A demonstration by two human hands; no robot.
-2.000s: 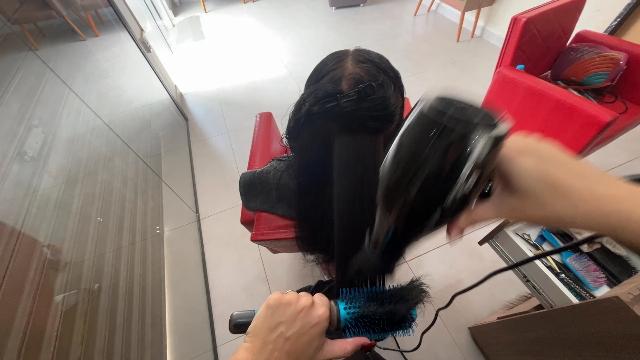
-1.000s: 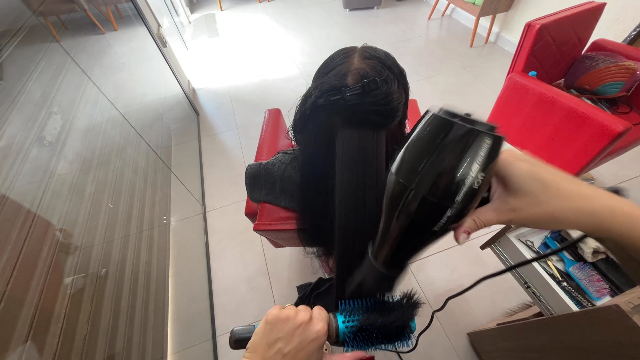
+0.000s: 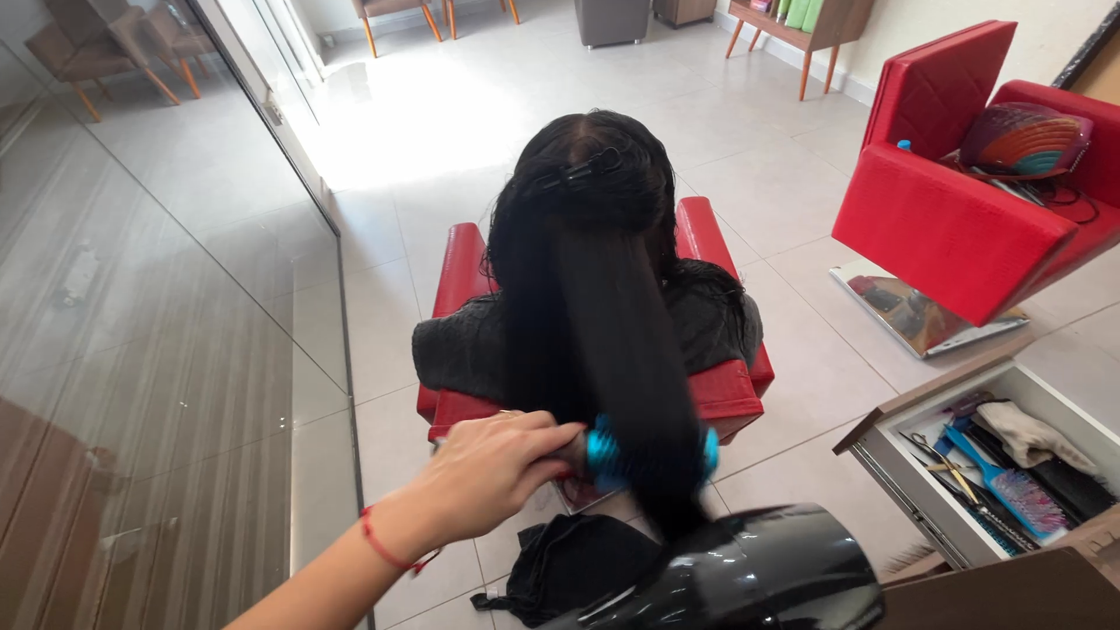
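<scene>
A person with long black hair (image 3: 612,306) sits facing away in a red salon chair (image 3: 468,262), a dark towel (image 3: 459,346) over the shoulders. My left hand (image 3: 499,468) grips the handle of a blue round brush (image 3: 604,451). A straight section of hair lies over the brush's barrel, below the chair back. Upper hair is held by a black hair clip (image 3: 595,166). A black hair dryer (image 3: 761,573) is at the bottom edge, close to the hair ends. My right hand is out of view, so its hold on the dryer is hidden.
An open drawer (image 3: 954,420) at the right holds scissors, a blue paddle brush (image 3: 1019,490) and a cloth. Behind it stands another red chair (image 3: 954,227) with a colourful bag on it. A glass panel (image 3: 175,306) runs along the left. Black fabric (image 3: 582,560) lies low near the chair.
The brush has moved up under the hair section with my left hand. The dryer has moved down to the bottom edge, and my right hand has left the view.
</scene>
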